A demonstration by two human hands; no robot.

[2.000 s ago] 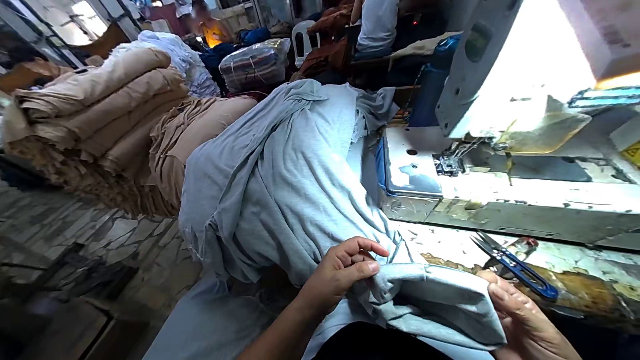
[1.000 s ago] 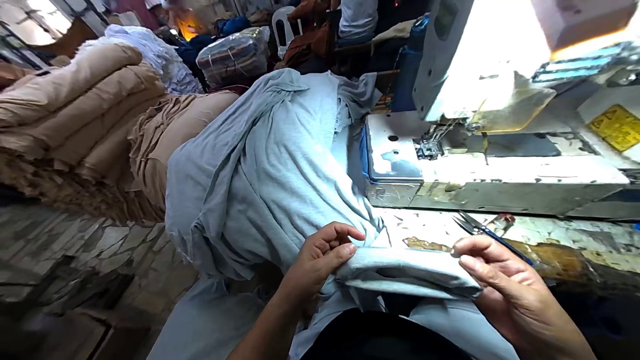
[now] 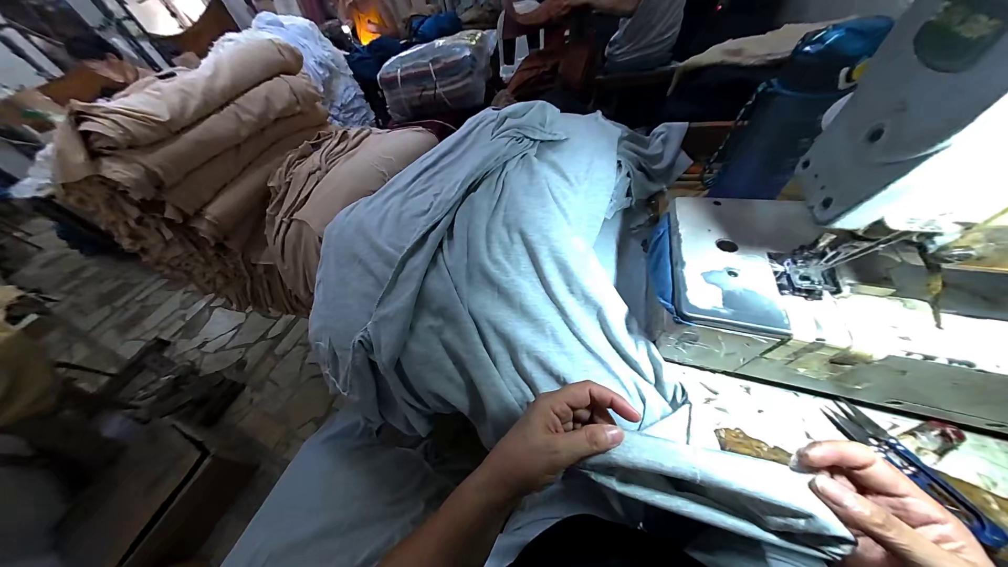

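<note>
A folded edge of light blue-grey knit fabric point(image 3: 701, 465) stretches between my two hands at the lower right. My left hand point(image 3: 563, 433) holds its left end, with the thumb on top and the index finger raised. At the other end, my right hand point(image 3: 882, 492) has its fingers around the fabric, thumb and index finger near each other. A large heap of the same fabric point(image 3: 504, 260) lies beyond my left hand. To the right stands an industrial sewing machine point(image 3: 748, 260), its presser foot point(image 3: 811, 272) under a bright light. Blue-handled thread snips point(image 3: 906, 461) lie beside my right hand.
Stacked tan fabric point(image 3: 205, 134) stands at the left, with white fabric point(image 3: 315, 67) behind it. Farther back are a plastic-wrapped bundle point(image 3: 437, 75) and a seated person point(image 3: 646, 35). A cardboard box point(image 3: 165, 488) is at the lower left, and a blue cylindrical object point(image 3: 760, 142) stands behind the machine.
Two seconds ago the held fabric bulged open in a loop; now it lies flatter and more drawn out between my hands. Both hands keep hold of it.
</note>
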